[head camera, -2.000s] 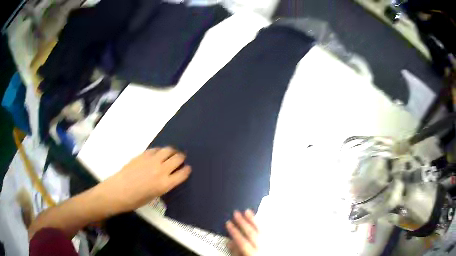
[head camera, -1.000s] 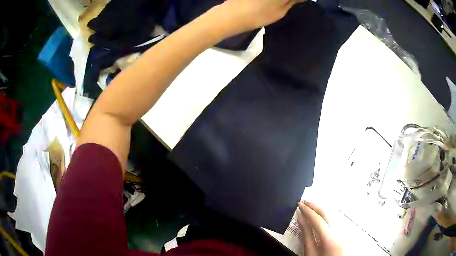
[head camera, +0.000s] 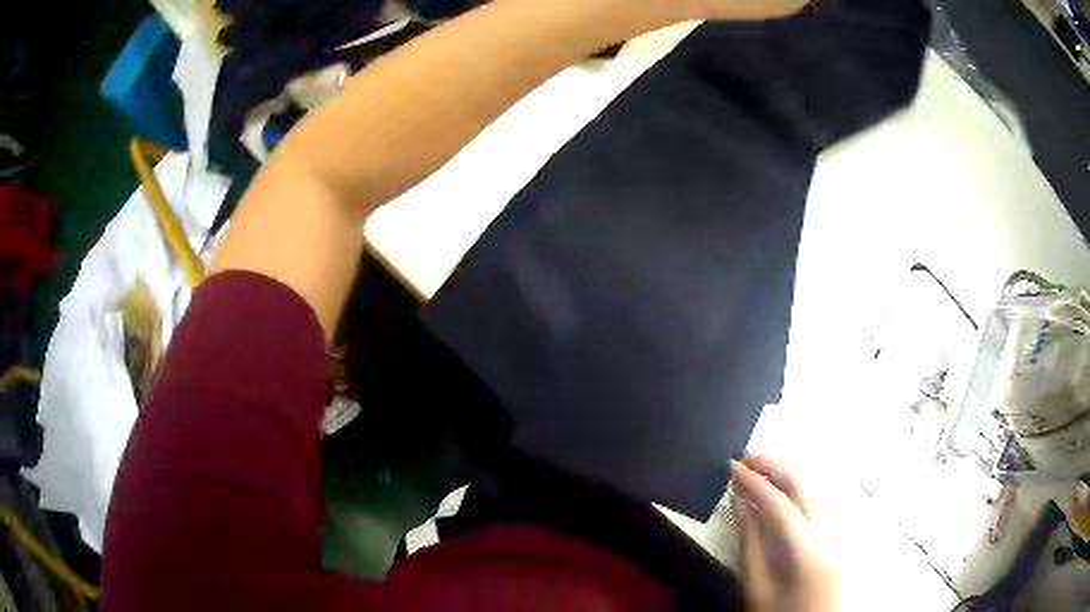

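A large dark cloth panel (head camera: 634,263) lies over the white table (head camera: 873,227), its near left edge hanging past the table's front edge. My left arm reaches across to the panel's far end. My left hand (head camera: 759,6) is cut off by the top edge of the picture, so its fingers are hidden. My right hand (head camera: 777,520) is at the panel's near right corner, fingertips together on the cloth edge, partly washed out by glare.
The cream-white sewing machine head (head camera: 1040,371) stands at the right, with a slim pink-red tool (head camera: 1002,512) below it. A dark cloth heap (head camera: 287,42) is at the upper left. White paper scraps (head camera: 96,347), a yellow bar and a blue object are at the left.
My left hand has gone from the panel's near left side to its far end. The far end has shifted right and folded over. My right hand has closed on the near corner.
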